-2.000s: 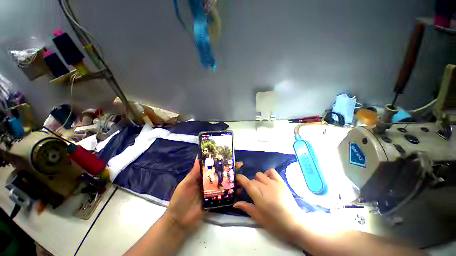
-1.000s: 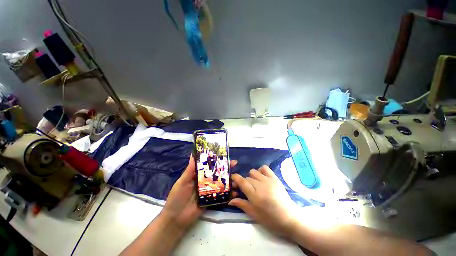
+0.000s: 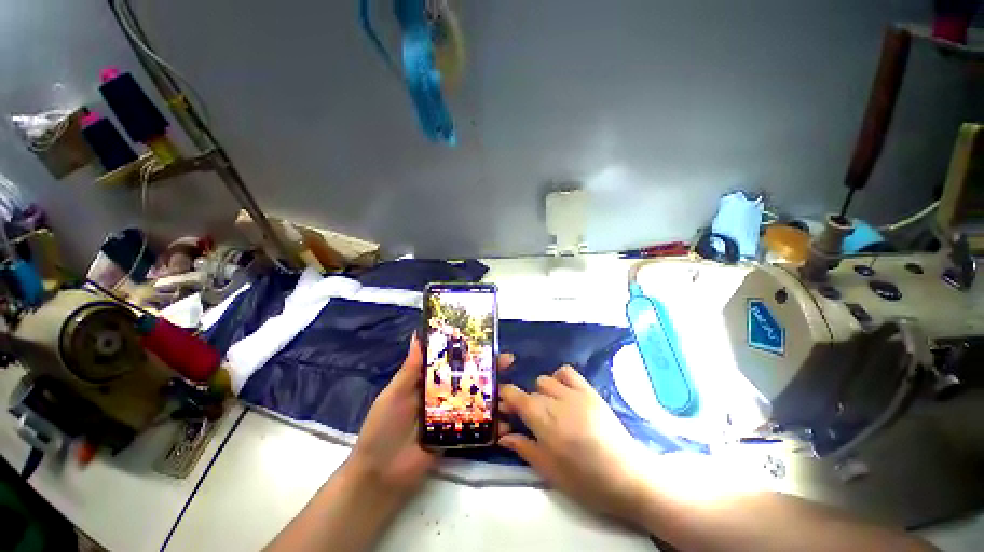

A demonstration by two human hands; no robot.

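Note:
A smartphone stands upright in the middle of the view with a bright picture on its screen. My left hand is shut on it from the left and below, with fingertips showing at its right edge. My right hand is beside the phone's lower right edge, fingers loosely curled, holding nothing visible; whether it touches the phone is unclear. Navy garment panels with a white band lie flat on the table behind the phone and are partly hidden by it and my hands.
A large beige sewing machine stands at the right, with a light-blue oval object beside it. A smaller machine with a red thread cone is at the left. Blue strips hang on the wall. Scraps lie back left.
The picture on the phone screen has changed. The whole view has shifted slightly. Both hands keep nearly the same pose around the phone.

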